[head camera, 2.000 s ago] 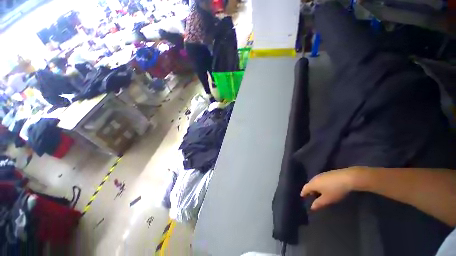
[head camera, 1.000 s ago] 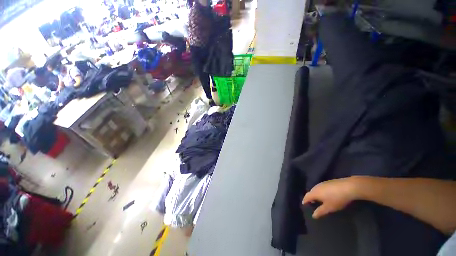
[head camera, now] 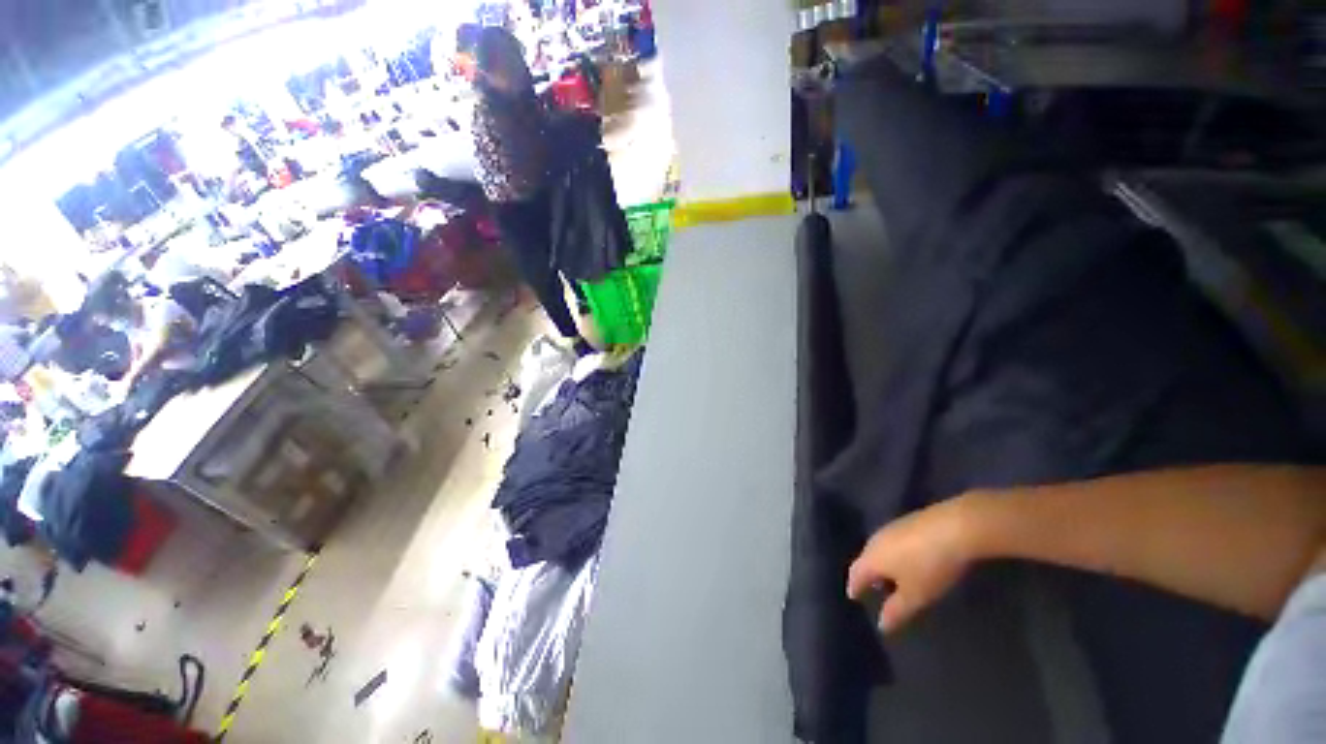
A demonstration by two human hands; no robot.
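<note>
A thick dark fabric roll with loose folds lies along the right side of the long grey table. A narrow black roll lies along its left side. My right hand reaches in from the right edge, over the near part of the dark cloth and beside the narrow roll. Its fingers are curled down with the thumb a little apart; whether they grip cloth is unclear. My left hand is out of the picture.
A white pillar with yellow tape stands at the table's far end. Left of the table are a dark cloth heap, pale wrinkled sacks, a green crate and a person holding dark cloth. Racks stand behind the roll.
The view has turned, so table, rolls and pillar sit further left and the pillar lower. My right hand stays at about the same place on the cloth. The person shows more fully.
</note>
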